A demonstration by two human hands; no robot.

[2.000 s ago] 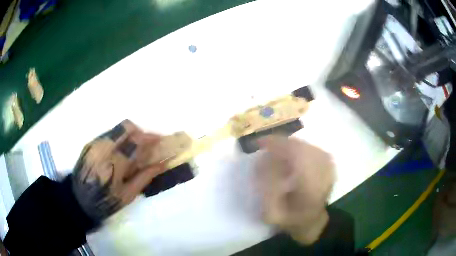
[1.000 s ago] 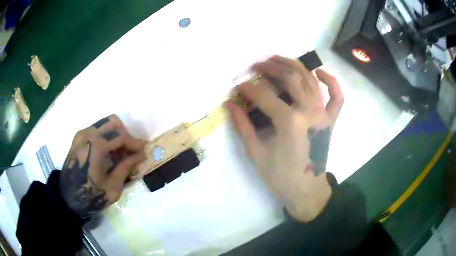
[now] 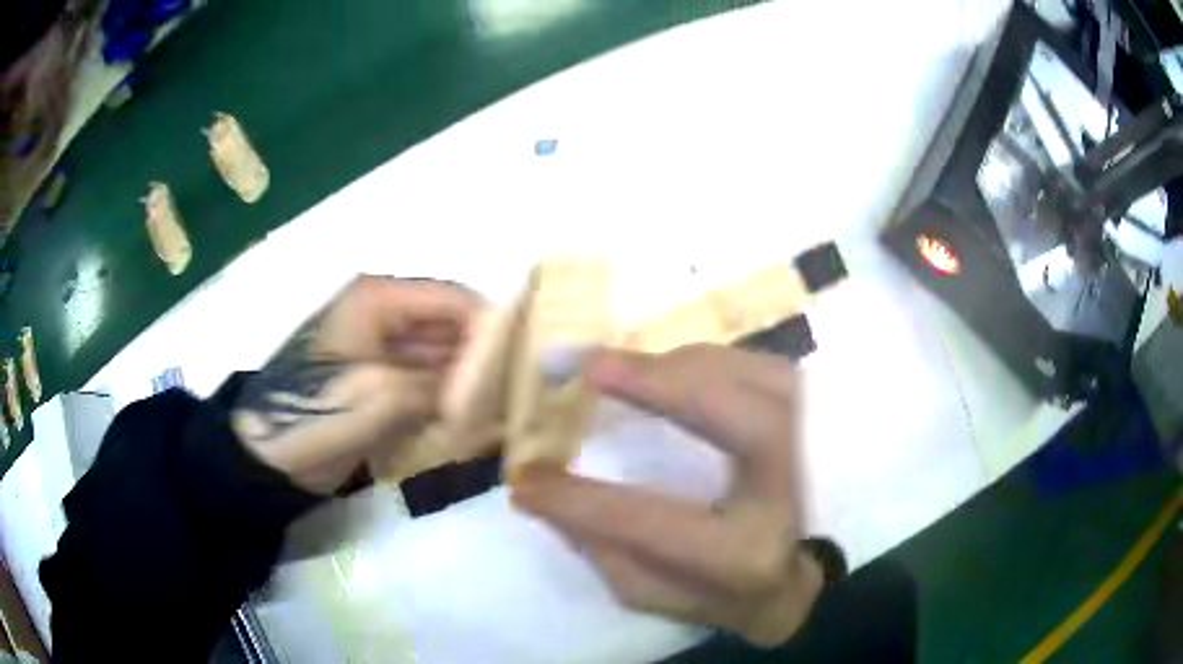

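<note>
My right hand [image 3: 694,474] grips a tan housing [image 3: 551,422] between thumb and fingers above the white top. The housing stands nearly upright in view, with a blurred silver-grey disc [image 3: 566,362] near its middle. My left hand [image 3: 376,370] is just left of it, fingers curled and blurred. A pale tan shape lies between its fingers and the housing; I cannot tell whether it is a finger or a second part. Another tan piece [image 3: 746,305] lies at the right work spot. Tan material also shows below my left hand at the left spot, mostly hidden.
Black stop blocks [image 3: 820,266] edge the work spots; a black bar [image 3: 452,485] is at the left one. A stray disc [image 3: 546,147] lies on the white top. Loose housings [image 3: 239,158] lie on the green belt [image 3: 376,84]. A black machine with a glowing switch [image 3: 938,254] is at right.
My right hand has moved left and down from the right work spot and now holds a housing. My left hand has moved right and up, close to it. The right spot's tan piece is uncovered.
</note>
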